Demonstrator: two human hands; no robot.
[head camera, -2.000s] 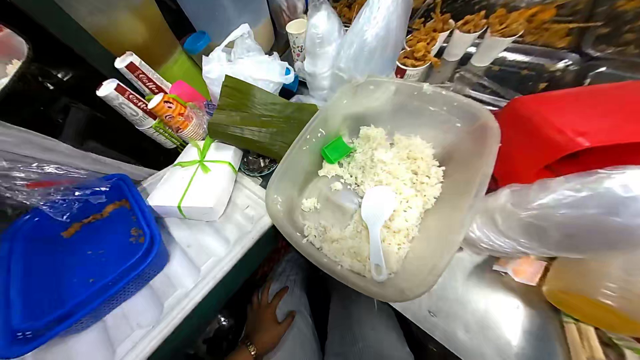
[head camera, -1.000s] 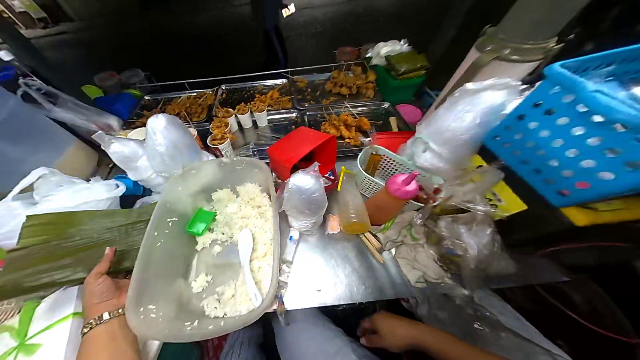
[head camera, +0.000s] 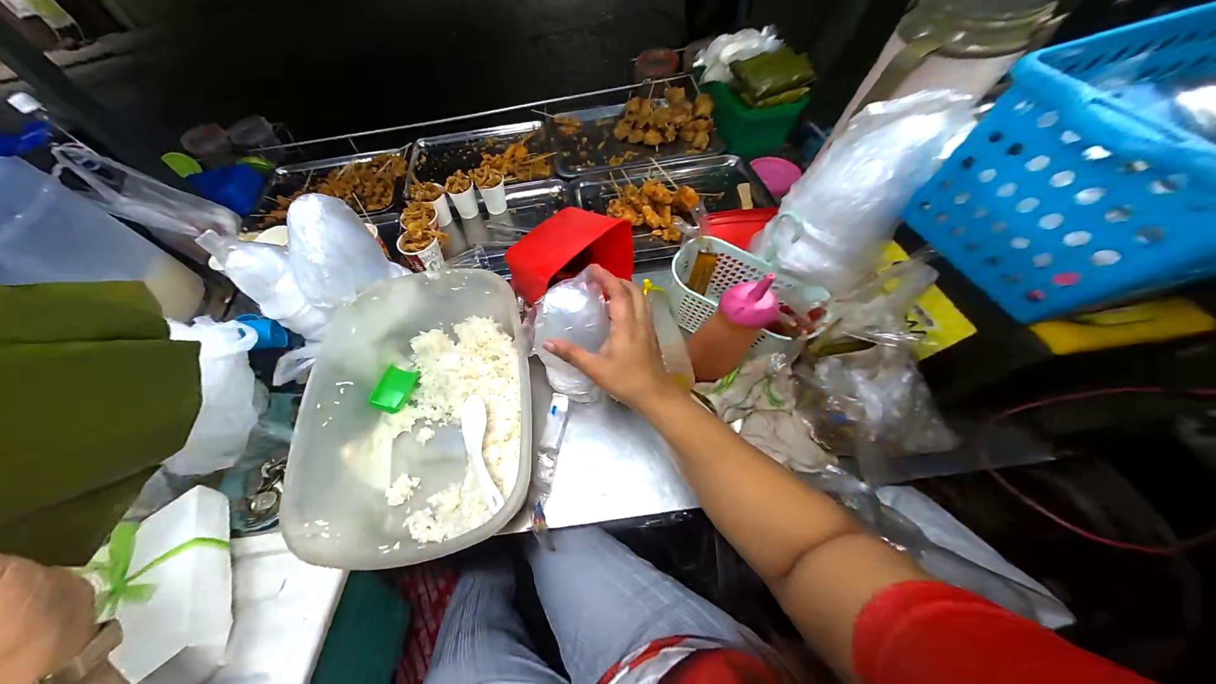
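Observation:
My right hand (head camera: 622, 347) reaches over a roll of clear plastic bags (head camera: 570, 328), its thumb and fingers spread around it and touching it. At the lower left edge my left hand (head camera: 43, 608) is partly cut off; a large green banana leaf (head camera: 90, 399) rises just above it, and its fingertips are hidden. Between the hands stands a translucent plastic tub (head camera: 328, 475) of cooked white rice (head camera: 470, 380). A white plastic rice paddle (head camera: 477, 437) lies on the rice, and a small green scoop (head camera: 393, 389) rests beside it.
Metal trays (head camera: 560, 161) of skewered fried food stand behind, with filled paper cups (head camera: 464, 201) among them. A red plastic container (head camera: 570, 247), a pink-capped sauce bottle (head camera: 727, 332) and a blue perforated basket (head camera: 1054, 190) are to the right. A white box with green ribbon (head camera: 180, 579) sits lower left.
My right hand has moved from near my lap up to the plastic bag roll. The banana leaf, flat beside the tub before, now stands raised at the left. The view has swung right since the oldest frame.

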